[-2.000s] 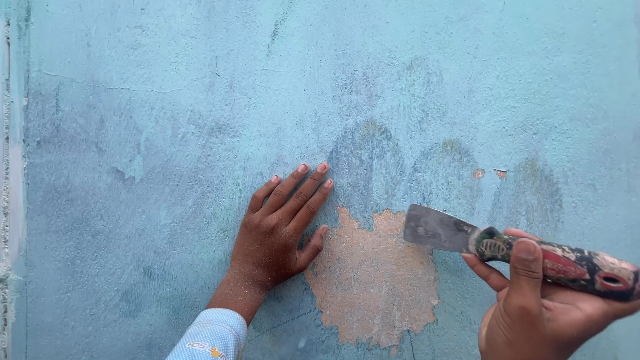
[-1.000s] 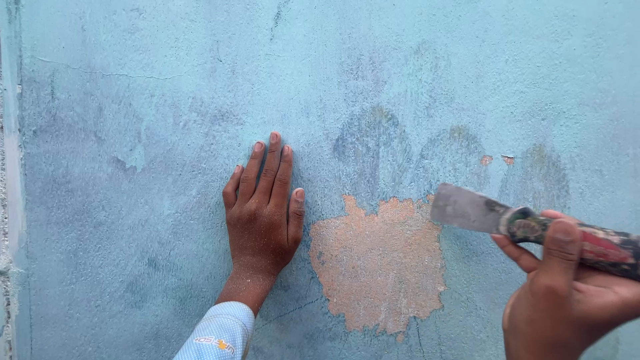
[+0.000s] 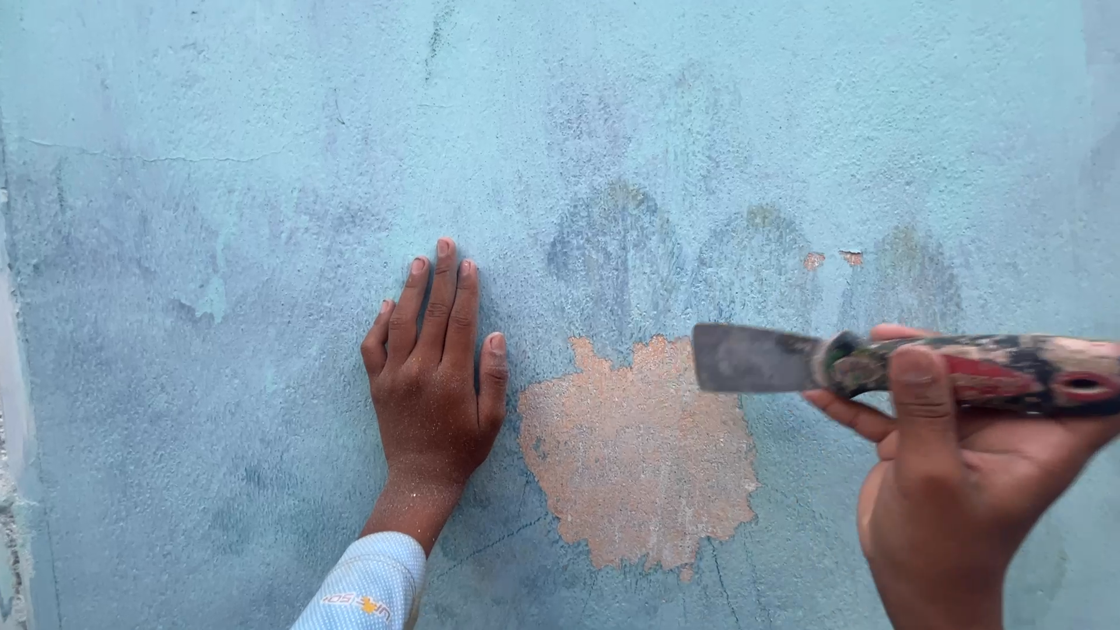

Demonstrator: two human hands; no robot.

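Note:
My left hand (image 3: pixel 433 385) lies flat on a blue painted wall (image 3: pixel 262 394), back of the hand toward me, fingers pointing up and slightly apart, holding nothing. To its right is a bare patch of tan plaster (image 3: pixel 643 455) with ragged paint edges. At the right, my right hand (image 3: pixel 954 464) grips a paint-stained putty knife (image 3: pixel 761 359) by its black and red handle, thumb across the near side. The metal blade points left over the patch's upper right edge; whether it touches the wall I cannot tell.
Dark rounded stains (image 3: pixel 617 254) mark the wall above the patch, with small chips of missing paint (image 3: pixel 814 261) between two of them. A thin crack (image 3: pixel 166 158) runs across the upper left. A rough whitish strip (image 3: pixel 13 420) edges the wall at far left.
My left hand has shifted left, away from the bare patch, and its fingers now point more upward. My right hand still holds the putty knife near the patch's upper right edge.

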